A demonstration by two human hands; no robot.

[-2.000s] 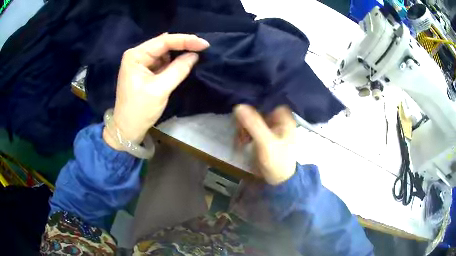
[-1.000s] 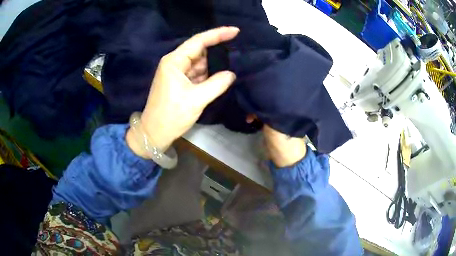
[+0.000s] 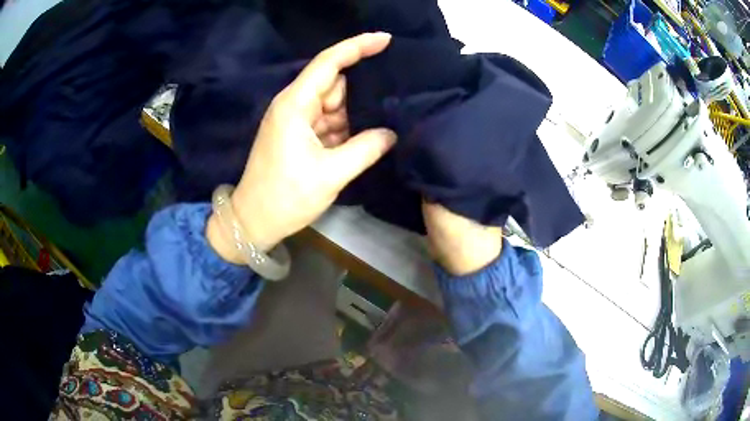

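Observation:
The dark navy garment (image 3: 485, 131) lies in loose folds over the white table and spreads to the far left, where it hangs over the edge. My left hand (image 3: 317, 136) is above the cloth at centre, thumb and index finger wide apart, holding nothing visible. A pale bangle is on that wrist. My right hand (image 3: 460, 234) reaches under the garment; only its back and wrist show. Its fingers are hidden by the cloth, so its grip cannot be seen.
A white sewing machine (image 3: 658, 131) stands at the right. Black shears (image 3: 661, 329) lie beside it, near a yellow-tan piece (image 3: 674, 245) and a clear plastic bag (image 3: 706, 374). The table's wooden edge (image 3: 370, 271) runs in front of me. A blue bin (image 3: 631, 41) is at the back right.
My right hand, earlier in view below the cloth, has gone under the garment. My left hand has shifted right and its thumb and index finger have spread apart.

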